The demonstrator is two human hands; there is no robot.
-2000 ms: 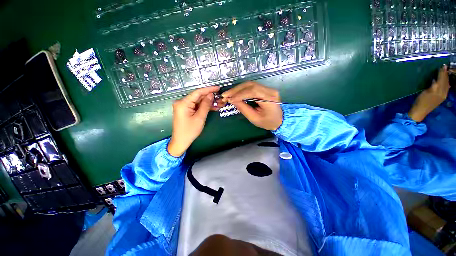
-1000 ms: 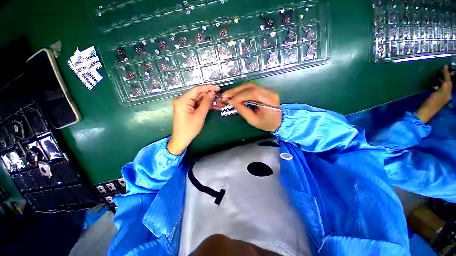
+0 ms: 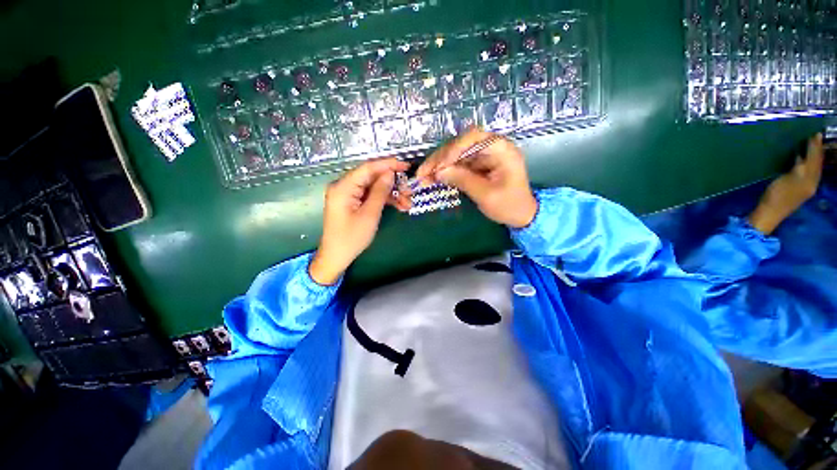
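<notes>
My left hand (image 3: 353, 213) pinches a small electronic component (image 3: 400, 184) between thumb and fingertips; its details are too small to tell. My right hand (image 3: 485, 179) holds thin tweezers (image 3: 468, 151) like a pen, with the tip close to the component. A white label sheet (image 3: 434, 199) with rows of dark marks lies just below the fingertips, on the green mat. A clear blister tray (image 3: 303, 170) with rows of pockets holding dark parts lies behind both hands.
Loose label sheets (image 3: 164, 119) and a smartphone (image 3: 103, 158) lie at the left. A black component tray (image 3: 78, 303) is far left, with small parts (image 3: 202, 343) at the table edge. Another clear tray (image 3: 762, 114) is at the right, near another person's hand (image 3: 791, 190).
My right hand has opened out and moved slightly right and up, and the tweezers now slant upward. More of the label sheet shows. My left hand has barely moved.
</notes>
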